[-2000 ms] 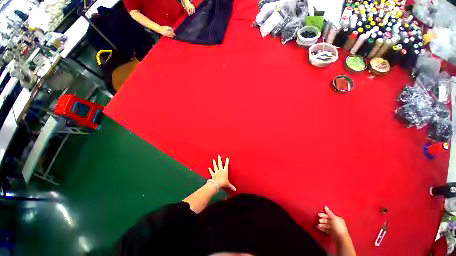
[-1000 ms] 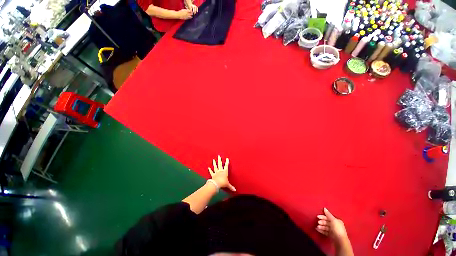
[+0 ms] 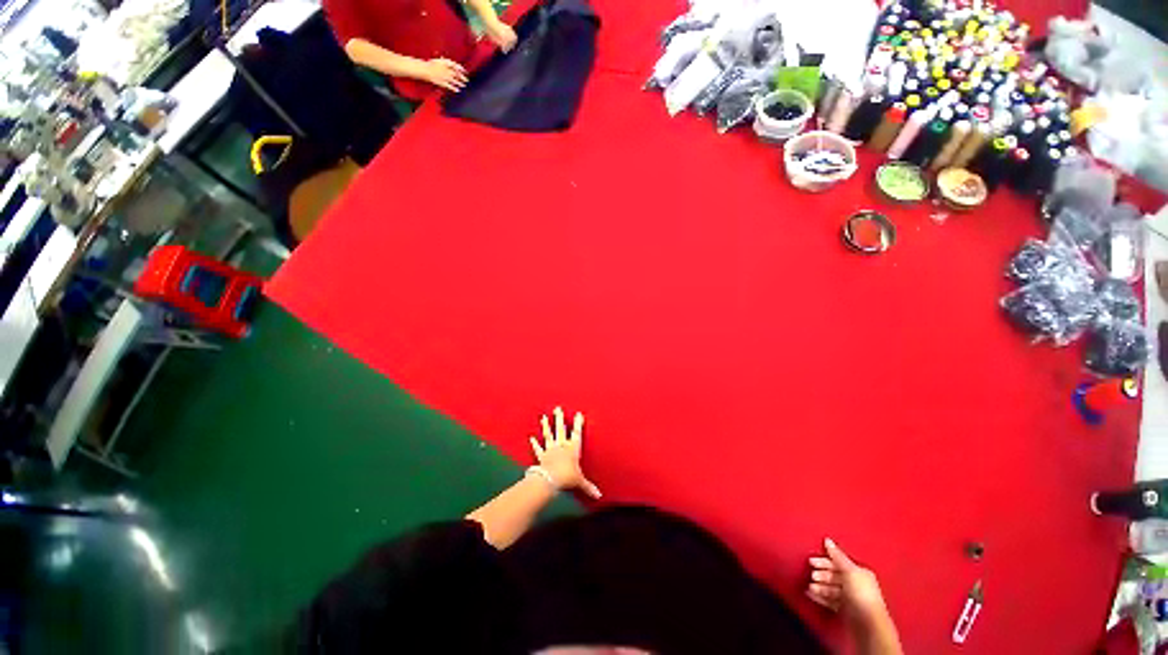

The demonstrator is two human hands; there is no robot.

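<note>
The red-covered table (image 3: 692, 333) spreads in front of me. My left hand (image 3: 560, 457) lies flat with fingers spread on its near left edge, holding nothing. My right hand (image 3: 839, 582) rests on the cloth at the lower right, fingers partly curled and thumb out, with nothing seen in it. The thread snips (image 3: 968, 614) lie to the right of my right hand, and a small dark ring or roll (image 3: 975, 550) lies just above them. Neither hand touches them. A dark garment piece (image 3: 528, 79) lies at the far left edge under another person's hands.
Thread cones (image 3: 954, 77), plastic tubs (image 3: 820, 161), a round tin (image 3: 868, 232) and bagged items (image 3: 1070, 292) line the far right. A dark bottle (image 3: 1134, 502) is at the right edge. A red stool (image 3: 201, 289) stands on green floor. A person in red (image 3: 400, 36) stands at the far side.
The other person's hands have shifted on the dark garment piece, whose lower edge now lies differently. The view has tilted slightly. My hands keep their places on the table.
</note>
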